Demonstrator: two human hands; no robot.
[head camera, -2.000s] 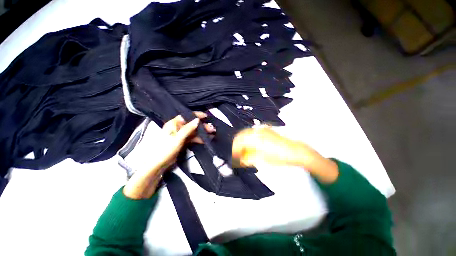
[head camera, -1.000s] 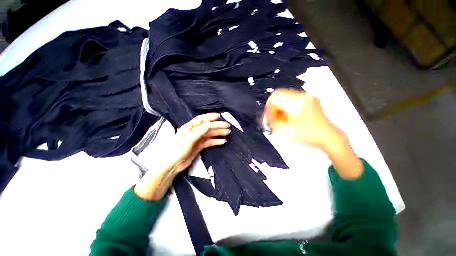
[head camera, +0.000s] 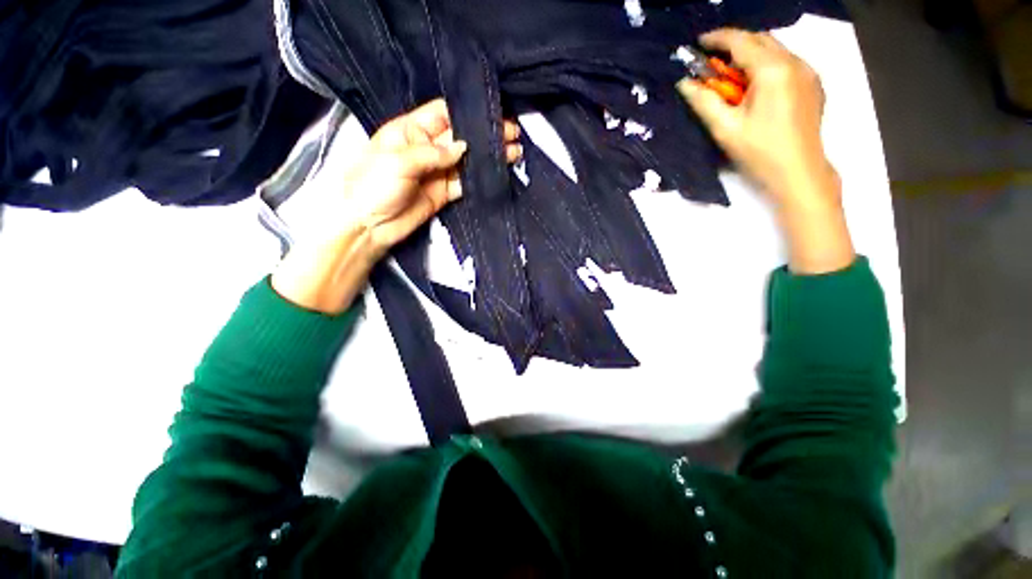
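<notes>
A bundle of dark navy fabric strips lies across the table, with a pale grey tie strip around it and the tie's loose tail below. My left hand holds a dark strip between thumb and fingers, over the fanned strip ends. My right hand is at the upper right over the strip ends, closed around orange thread snips whose metal tip points left. Small white tabs are scattered on the strip ends. One strip runs down to my green top.
The white table has its rounded edge at the right. Beyond it is a grey concrete floor with a yellowish line. A dark brownish object shows at the top right corner. Something dark lies past the table's edge at the bottom left.
The view has tilted down, so the bundle sits higher in the picture. My left hand has gone from lying flat on the strips to holding one strip. My right hand still holds the snips, now clearer.
</notes>
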